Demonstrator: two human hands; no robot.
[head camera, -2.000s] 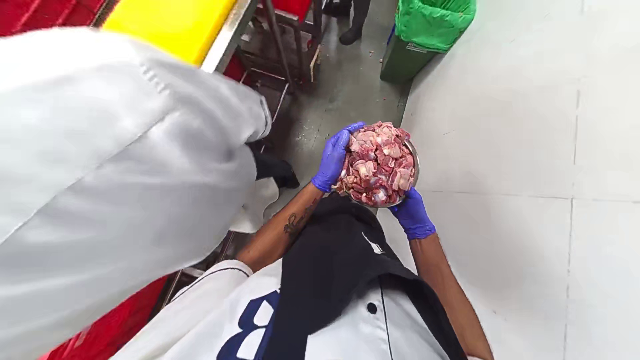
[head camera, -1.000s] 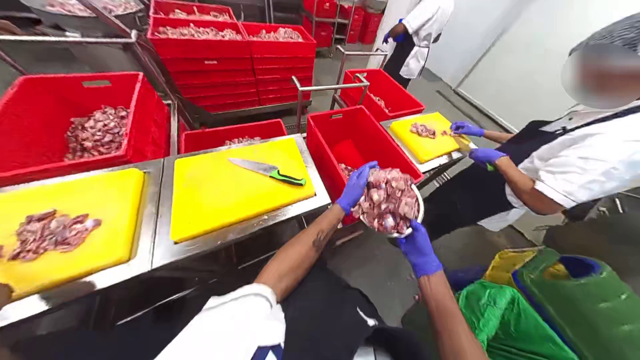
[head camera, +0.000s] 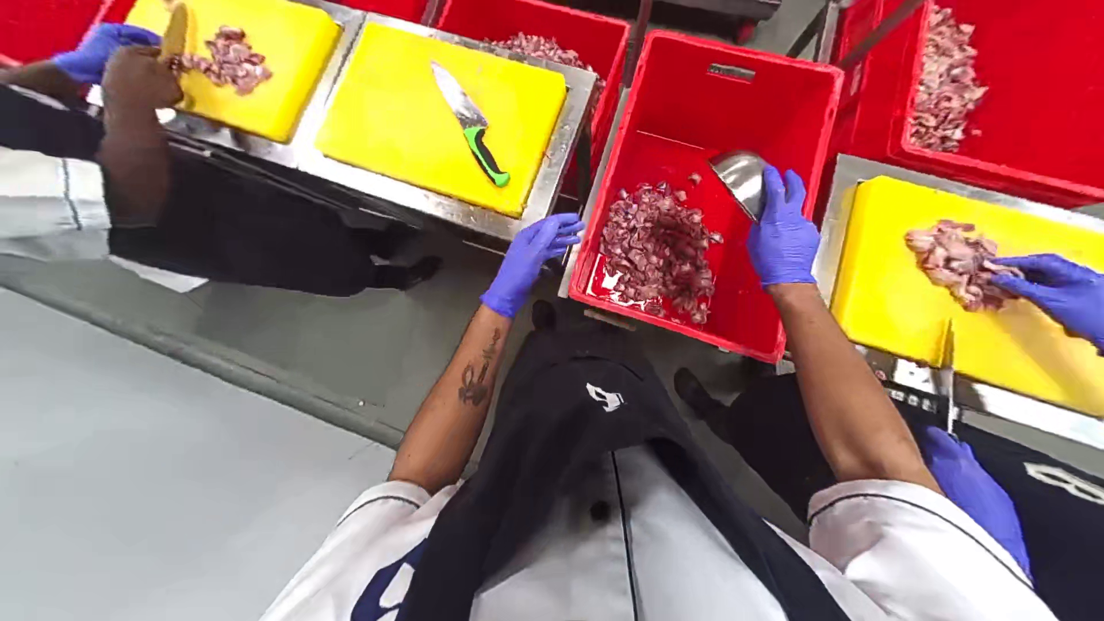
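Note:
A steel bowl (head camera: 742, 179), tipped on its side, is in my gloved right hand (head camera: 785, 228) over the right part of a red plastic crate (head camera: 733, 112). Cut raw meat (head camera: 660, 250) lies heaped on the crate's floor below and left of the bowl. My gloved left hand (head camera: 536, 259) is empty, fingers apart, beside the crate's left edge. Left of the crate, a knife with a green and black handle (head camera: 470, 125) rests on a yellow cutting board (head camera: 371, 103).
At the right, a co-worker's gloved hand (head camera: 1056, 289) touches meat on another yellow board (head camera: 888, 259); their other hand holds a knife (head camera: 947, 379). A person at the left works at a third board (head camera: 302, 52). More red crates (head camera: 1035, 177) with meat stand behind.
The bowl, heaped with meat and held in both my hands before, is now tipped in my right hand only. My left hand has let go of it. The view has shifted strongly.

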